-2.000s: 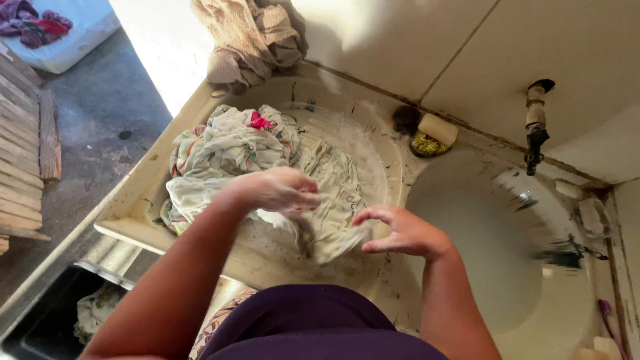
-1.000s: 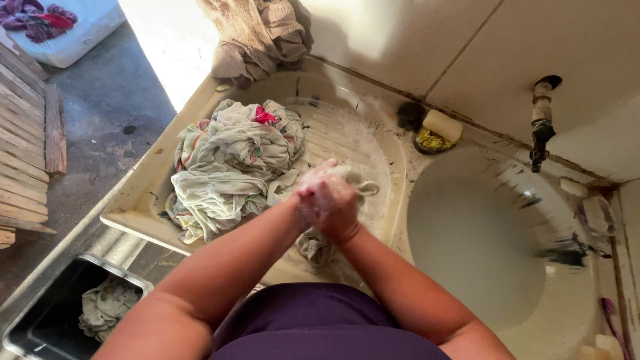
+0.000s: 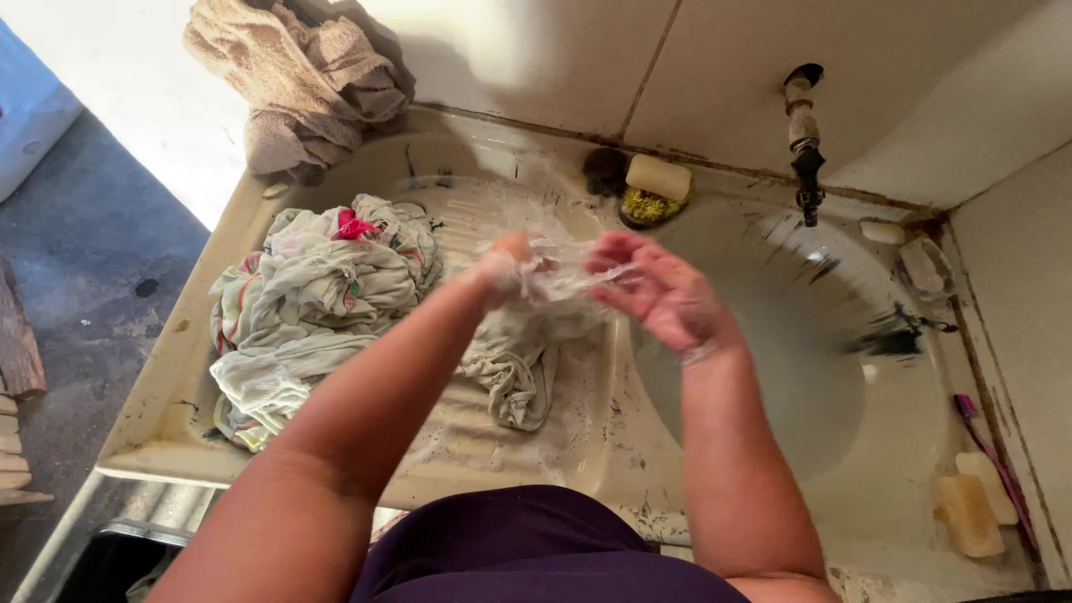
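My left hand (image 3: 512, 266), wet and soapy, is above the ribbed washboard part (image 3: 469, 435) of a beige laundry sink. My right hand (image 3: 657, 289) is to its right with fingers apart, and blurred strands of suds or water stretch between the two. Whether the left hand grips anything is hidden by blur. Under and just below the hands lies a crumpled pale cloth (image 3: 523, 377) on the ridges. A heap of wet, pale clothes (image 3: 314, 289) with a red piece on top sits to the left.
A beige towel (image 3: 310, 79) lies over the back left corner. Cloudy water (image 3: 754, 368) stands in the round basin under a wall tap (image 3: 806, 159). A soap bar (image 3: 659, 177) rests on a sponge at the rim. More soap (image 3: 967, 515) and a purple brush (image 3: 988, 452) lie at right.
My hands were clasped together over the cloth one second ago; now they are apart, with the right hand further right and its fingers spread.
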